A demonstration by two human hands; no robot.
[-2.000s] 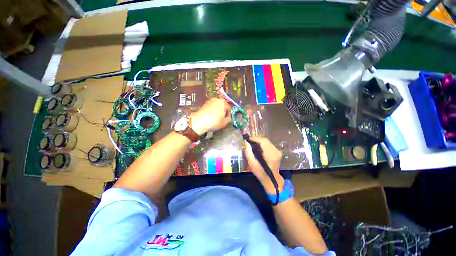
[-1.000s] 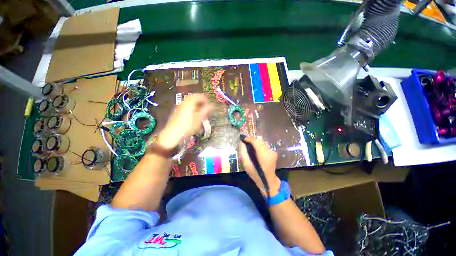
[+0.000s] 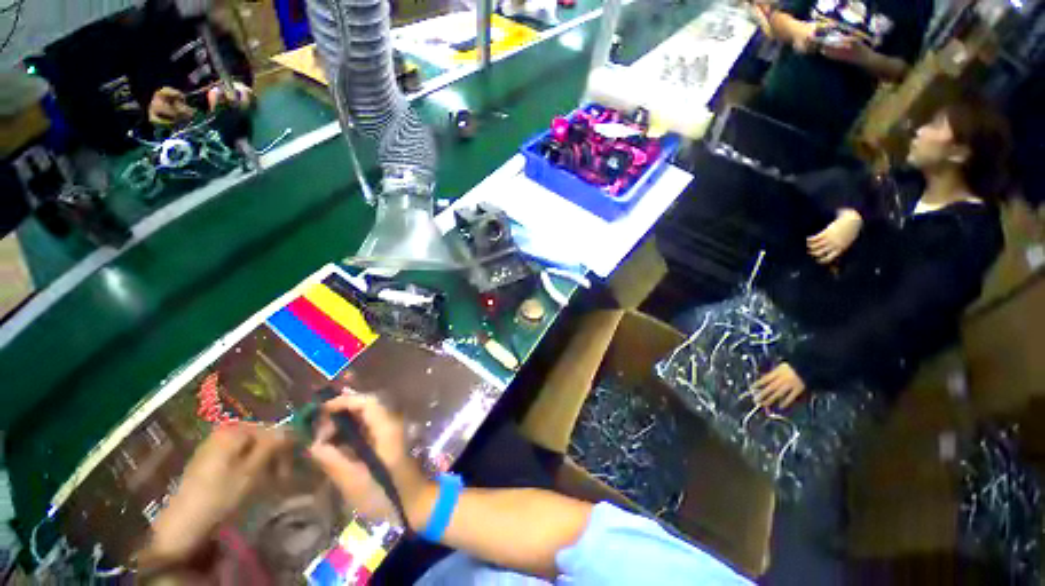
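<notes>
My right hand (image 3: 372,452) is closed around the black soldering iron (image 3: 369,458), low in the view left of centre. My left hand (image 3: 235,475) is close beside it, blurred by motion; whether its fingers hold anything is unclear. A bit of green (image 3: 307,417), probably the ring circuit board, shows between the two hands, mostly hidden and blurred. The hands are over the brown printed sheet (image 3: 149,452) with its colour bars. The iron's tip cannot be made out.
The clear fume hood (image 3: 407,235) and black station (image 3: 493,246) stand beyond my right hand. A blue tray (image 3: 602,183) holds pink and black parts. Cartons of wires (image 3: 716,509) are at right. A person (image 3: 940,252) sits there; other people are at the top.
The view has swung right, bringing people and cartons in; the round parts at left are out of view. My left hand, earlier away from the ring, is back close to my right hand.
</notes>
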